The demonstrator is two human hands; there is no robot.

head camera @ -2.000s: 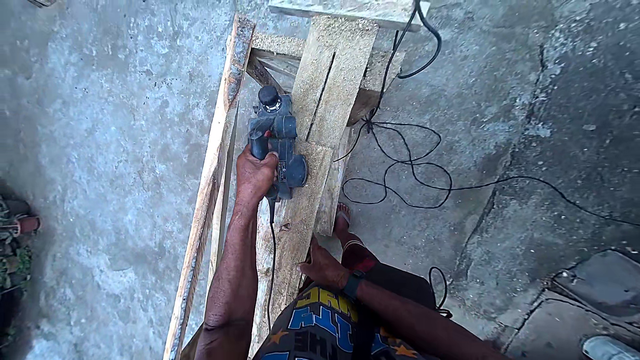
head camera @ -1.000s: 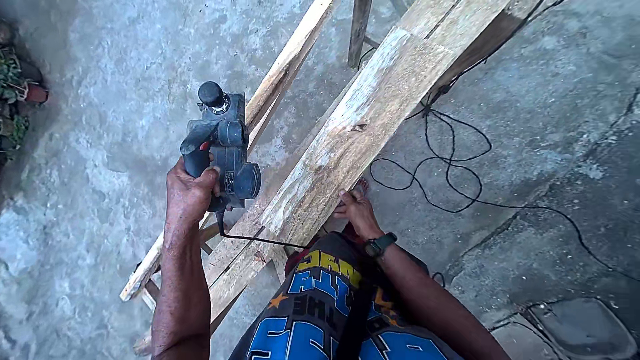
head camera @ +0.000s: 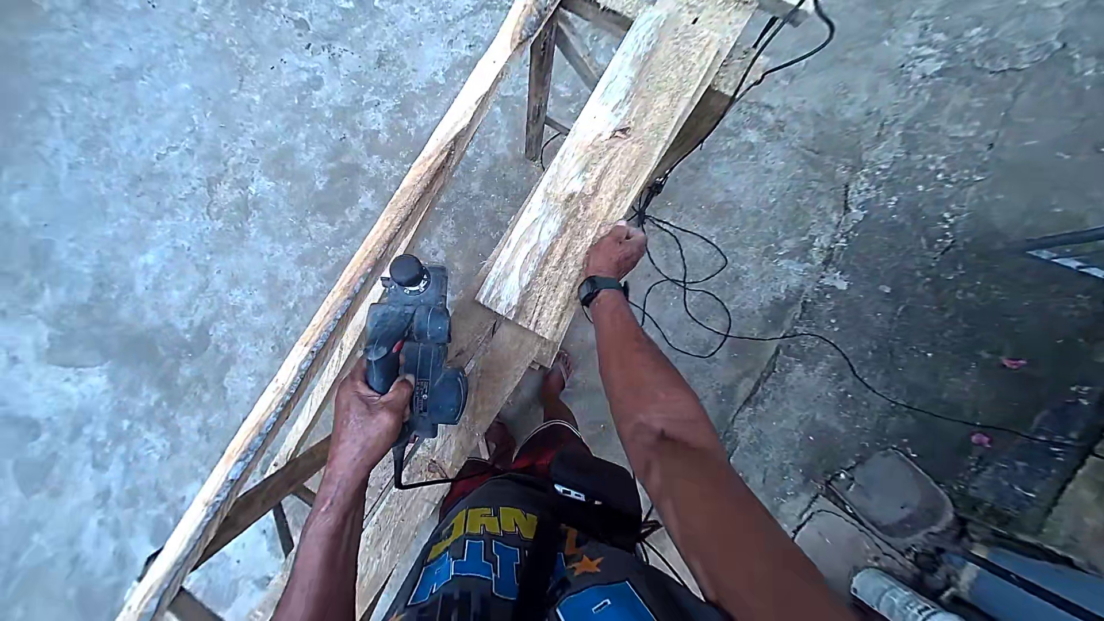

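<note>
My left hand (head camera: 371, 417) grips the rear handle of a dark blue electric hand planer (head camera: 417, 345), over the left side of the wooden bench. The planer's cord hangs from its rear and runs toward my body. My right hand (head camera: 616, 250), with a black watch on the wrist, is at the right edge of a rough wooden board (head camera: 595, 164), its fingers curled and partly hidden. This board has pale, whitish patches and lies slanted over other planks (head camera: 492, 362) of the bench.
A long timber rail (head camera: 345, 293) runs along the bench's left side, over wooden legs (head camera: 540, 86). A black cord (head camera: 690, 285) lies looped on the concrete floor at right. A stone slab (head camera: 897, 496) is at lower right, and my feet are beneath the bench.
My right hand has moved forward along the board's right edge. The planer, over the board two seconds ago, is now off to its left, still in my left hand. The view has turned.
</note>
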